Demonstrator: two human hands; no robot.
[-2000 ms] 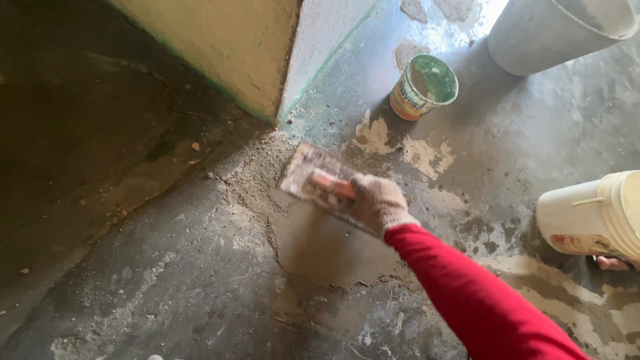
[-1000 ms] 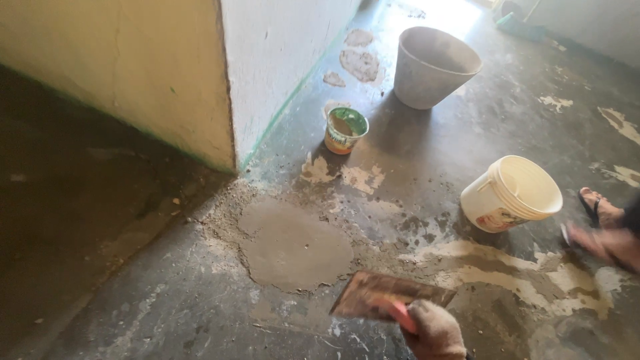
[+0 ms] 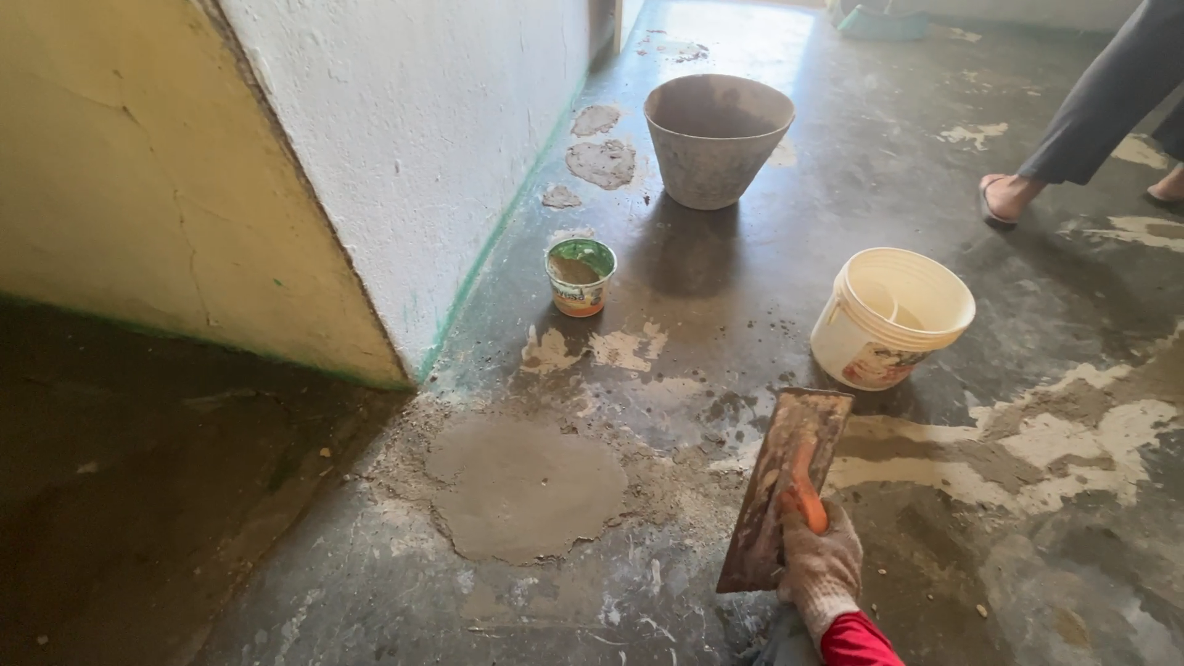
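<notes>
My right hand [image 3: 821, 564], in a knitted work glove below a red sleeve, grips the orange handle of a plastering trowel [image 3: 772, 499]. The trowel's long, mortar-stained plate is held to the right of a smooth patch of wet mortar [image 3: 527, 486] on the concrete floor. Rough, crumbly mortar surrounds the patch, close to the wall corner. A small tub [image 3: 580, 277] with grey material inside stands beyond the patch. Past the trowel's far end is a cream plastic bucket [image 3: 893, 319] with a worn label. My left hand is out of view.
A large tapered grey tub [image 3: 717, 139] stands farther back, beside dried mortar spots [image 3: 601, 164]. The white wall [image 3: 398, 157] meets a yellow wall face [image 3: 185, 185] at a corner on the left. A person's sandalled foot [image 3: 1008, 199] is at the upper right.
The trowel was over the mortar patch two seconds ago and is now off to its right, turned lengthwise away from me. The person at the right now stands farther back from the cream bucket.
</notes>
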